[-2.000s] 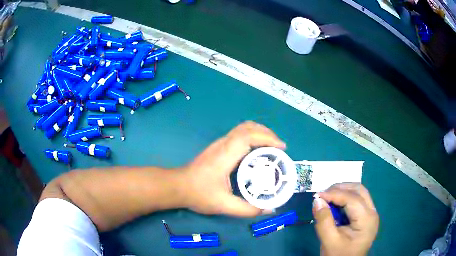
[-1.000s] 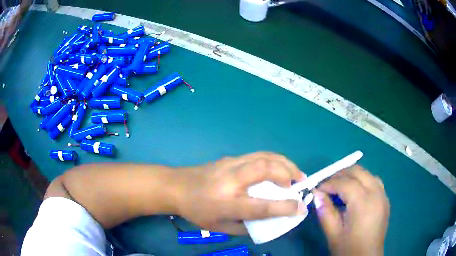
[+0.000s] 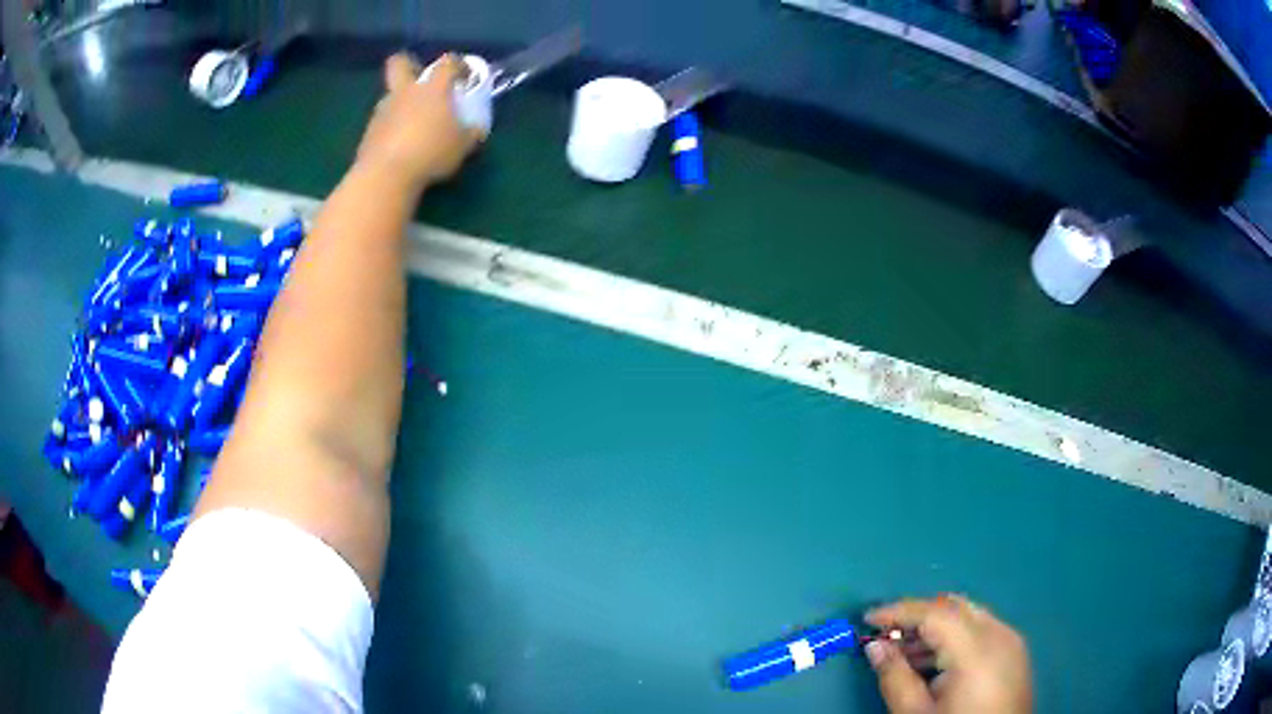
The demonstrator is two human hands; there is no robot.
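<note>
My left hand (image 3: 419, 123) is stretched out over the dark green belt at the upper left. Its fingers are around a white cup-shaped unit (image 3: 474, 92) with a flat strip pointing up and right. My right hand (image 3: 956, 656) is at the lower right, above the green bench. Its fingertips hold the short lead and pale plug (image 3: 893, 636) of a blue battery (image 3: 792, 656), whose body lies to the left of the hand. Other white units stand on the belt, one (image 3: 615, 128) with a blue battery (image 3: 688, 151) beside it.
A heap of blue batteries (image 3: 154, 363) lies on the bench at left, partly behind my left arm. A worn whitish edge strip (image 3: 670, 321) separates bench and belt. Another white unit (image 3: 1071, 260) is on the belt at right, one (image 3: 221, 77) at far left. White round units (image 3: 1228, 672) show at lower right.
My left hand has moved from the bench to the belt at upper left. My right hand has moved down and holds a battery by its lead. The view has shifted, with more units showing.
</note>
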